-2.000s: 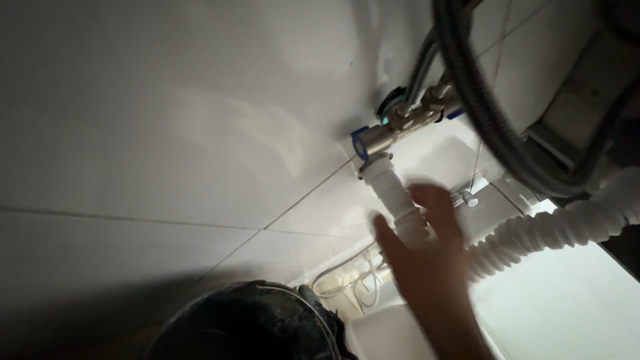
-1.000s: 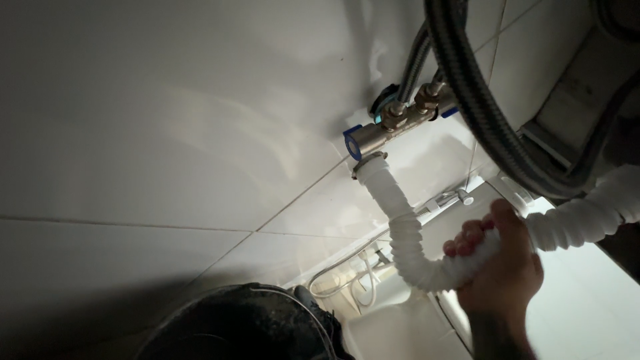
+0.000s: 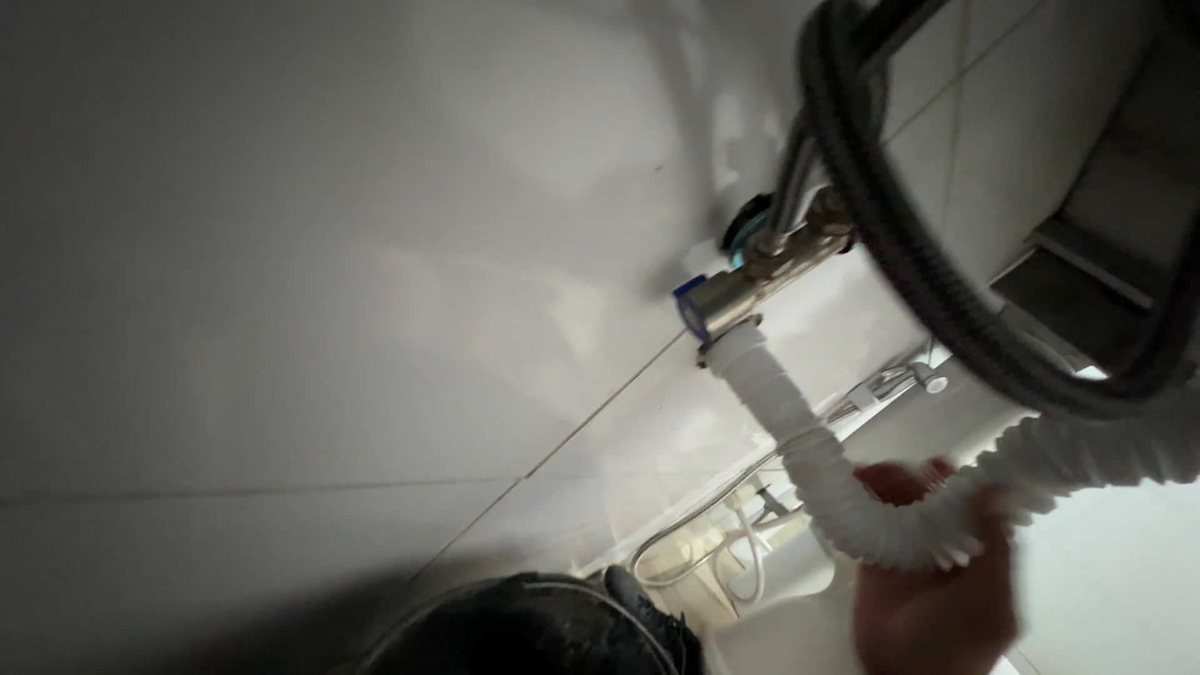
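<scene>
My right hand [image 3: 947, 591], blurred, is around the low bend of a white corrugated drain hose [image 3: 811, 450]. Reddish fingertips show above the bend, and the palm is below it. The hose's upper left end meets a dark ring just under a metal valve fitting [image 3: 727, 300] with a blue part at its end. From there the hose drops, curves through my hand and rises to the right. A braided flexible hose [image 3: 900, 244] loops in front of the fitting at the upper right. My left hand is out of view.
A tiled wall [image 3: 328, 281] fills the left side. At the bottom stands a dark, rounded object [image 3: 525, 628], perhaps a bucket. Beyond the drain hose are a hand shower [image 3: 923, 378], thin looped hoses [image 3: 656, 562] and a pale fixture [image 3: 787, 619].
My right hand was near the hose's upper part two seconds ago, then moved down and right along it. The hose now hangs in a lower bend, with the hand under it.
</scene>
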